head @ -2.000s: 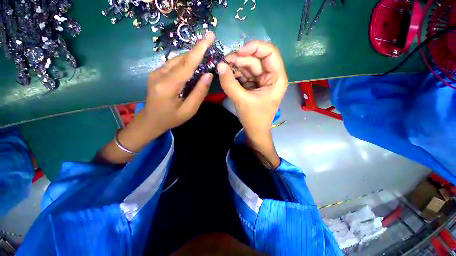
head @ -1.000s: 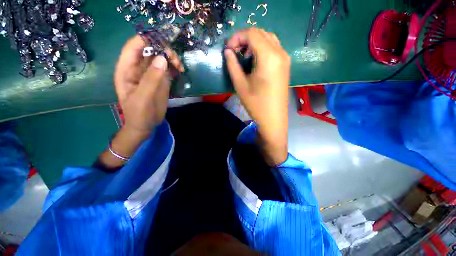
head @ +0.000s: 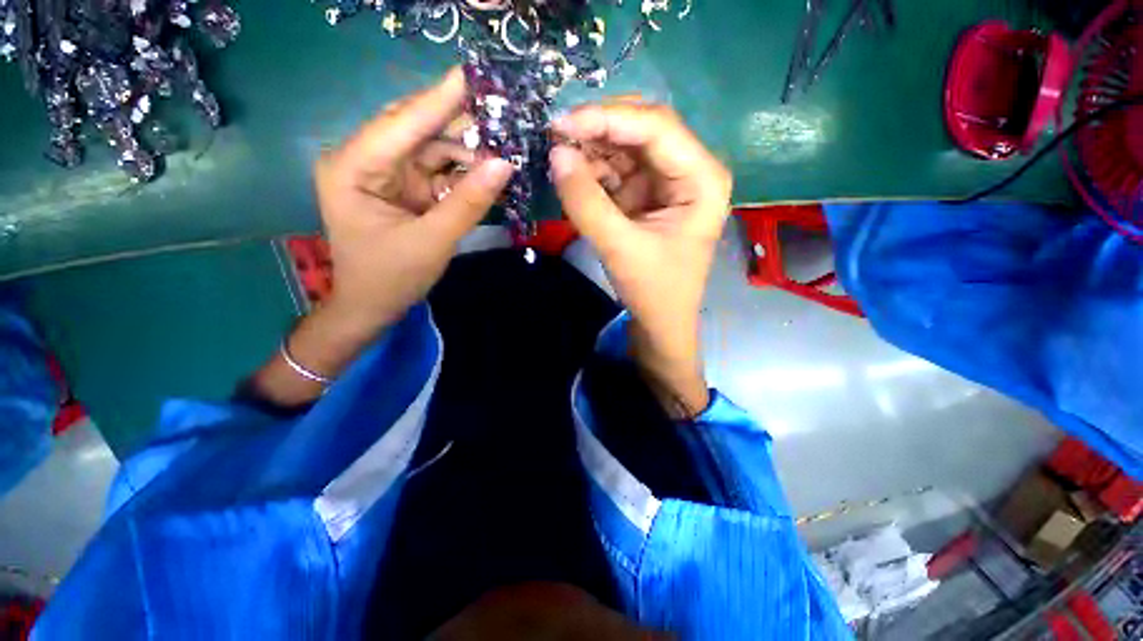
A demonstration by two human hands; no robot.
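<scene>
A bunch of small dark part assemblies with shiny silver bits [head: 511, 140] hangs between my hands, over the front edge of the green mat. My left hand [head: 407, 188] grips it from the left side between thumb and fingers. My right hand [head: 646, 188] pinches at its right side with thumb and index finger. Behind the bunch lies the unsorted pile [head: 501, 28] with rings, partly cut off by the top edge. The arranged batch [head: 107, 75] of similar parts lies at the upper left.
Dark thin strips [head: 834, 40] lie on the green mat [head: 276, 138]. A red plastic base [head: 999, 94] and a red fan cage [head: 1109, 125] with a dark cord stand at the right. A person's blue sleeve [head: 990, 301] is right; a red stool [head: 796, 257] is below the bench.
My left hand has moved right and back beside my right hand, bringing the bunch between them. The bunch now hangs down, and my right fingertips are at its side. The view has shifted slightly.
</scene>
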